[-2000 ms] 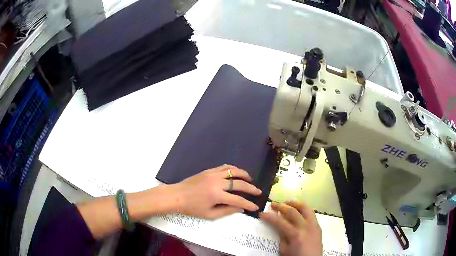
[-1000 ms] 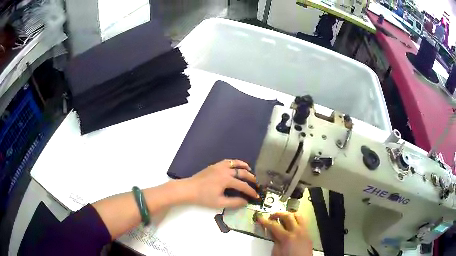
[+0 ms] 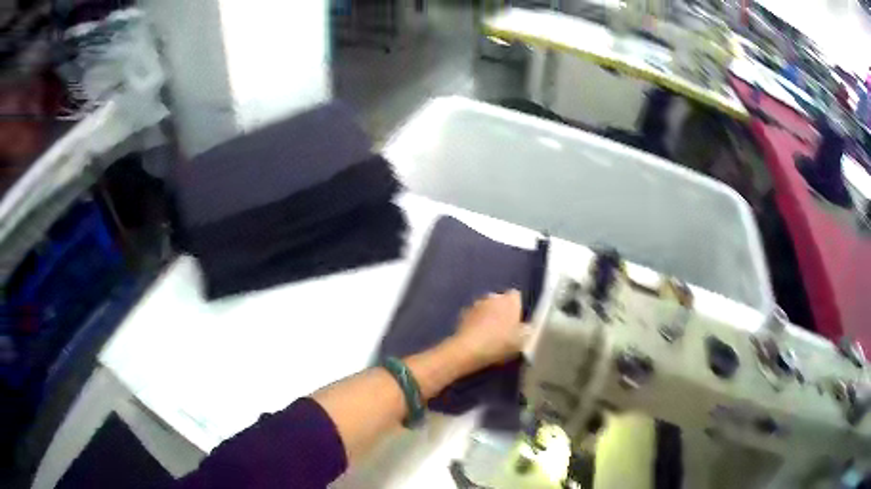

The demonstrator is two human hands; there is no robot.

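Observation:
A dark purple-black fabric panel [image 3: 444,277] lies on the white table left of the sewing machine head [image 3: 649,372]. Its lower part is bunched and blurred beside the lit presser foot area. My left hand [image 3: 492,329] is on the panel's right part, its fingers curled and closed on the fabric, close to the machine head. The fingertips are partly hidden. My right hand is not in view. A narrow black strip [image 3: 668,454] lies on the machine bed right of the needle area.
A thick stack of dark panels [image 3: 296,205] sits at the table's far left corner. A large translucent bin [image 3: 592,191] stands behind the table. Another dark piece [image 3: 115,458] is low at left. A red surface [image 3: 812,229] runs along the right.
My left hand has moved up and away from the needle area and its fingers have curled on the panel. My right hand has left the picture. The camera view has shifted upward.

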